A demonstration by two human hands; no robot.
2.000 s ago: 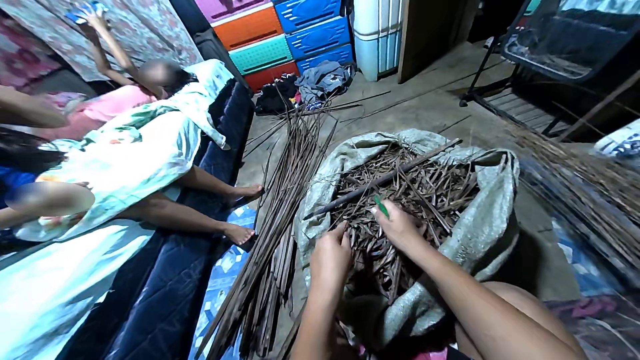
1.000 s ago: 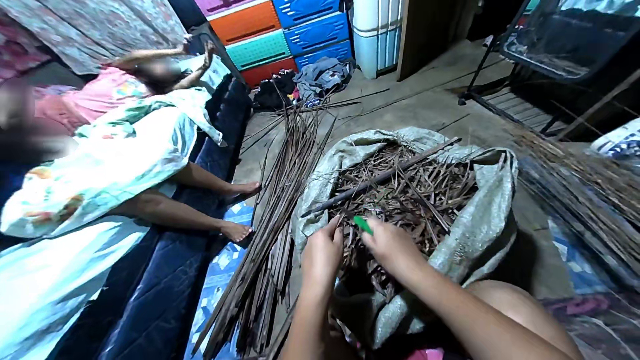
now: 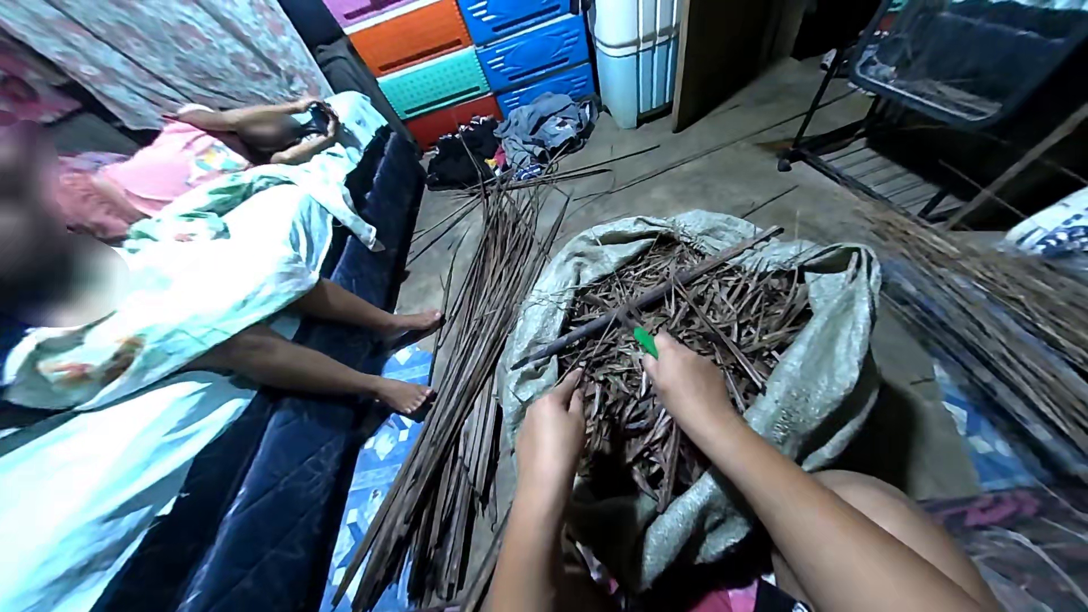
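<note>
A woven plastic sack (image 3: 799, 408) stands open before me, full of cut brown dried leaf strips (image 3: 739, 314). A long dark stick (image 3: 654, 293) lies across its mouth. My right hand (image 3: 688, 382), over the strips, is closed on a green-handled tool (image 3: 646, 342), probably a knife; its blade is hard to make out. To its left, my left hand (image 3: 552, 425) pinches a thin dark strip between thumb and fingers near the sack's left side. A bundle of long dried fronds (image 3: 459, 365) lies on the floor left of the sack.
At the left, people lie or sit on a dark blue mattress (image 3: 289, 476), with feet (image 3: 406, 395) beside the frond bundle. More thin sticks (image 3: 977, 289) lie at the right. Clothes (image 3: 548, 127) are heaped by colored drawers (image 3: 433, 81). A black-framed stand (image 3: 850, 153) is at the upper right.
The green-handled tool and my right hand have moved a little away from my left hand since one second ago. The person lying on the mattress has lowered their arms and holds a dark object.
</note>
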